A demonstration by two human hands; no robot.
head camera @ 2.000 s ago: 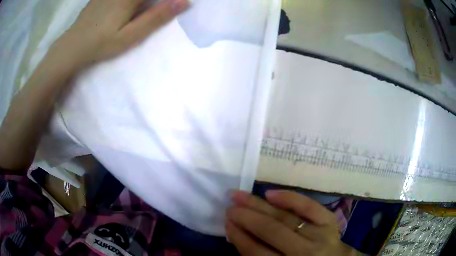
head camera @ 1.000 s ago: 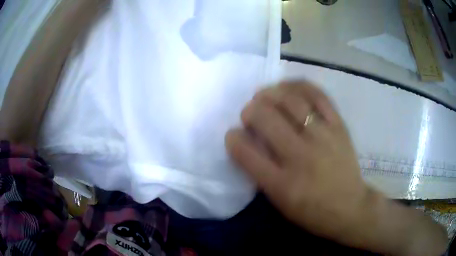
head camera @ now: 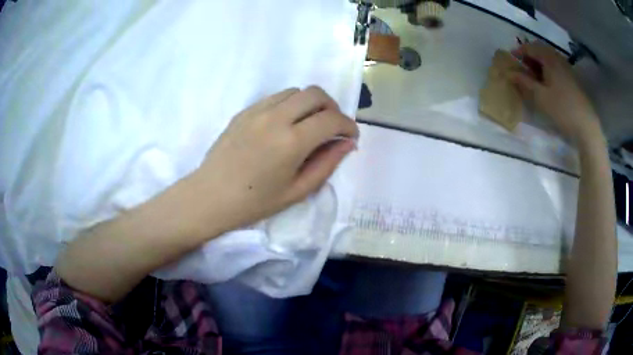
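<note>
The white cloth [head camera: 208, 62] spreads over the left of the table and hangs at its front edge, bunched below my left hand. My left hand [head camera: 291, 145] pinches its right edge between thumb and fingers. My right hand [head camera: 555, 87] is at the far right, its fingers over the upper end of a yellowish strip [head camera: 501, 100]. Something small, dark and reddish shows at the fingertips; whether they grip it or the strip cannot be told. The presser foot [head camera: 361, 24] stands at the cloth's right edge, beside an orange-brown block [head camera: 384, 49].
A cream ribbed knob [head camera: 429, 12] is at the top. A dark patch [head camera: 364, 96] lies by the cloth edge and a white scrap [head camera: 458, 109] left of the strip. A printed scale [head camera: 430, 225] runs along the front edge. A yellow-rimmed tray [head camera: 517, 329] is at lower right.
My right hand has left the cloth edge and reached to the far right. My left hand has come down to the cloth's right edge. The view has shifted, showing the presser foot and block.
</note>
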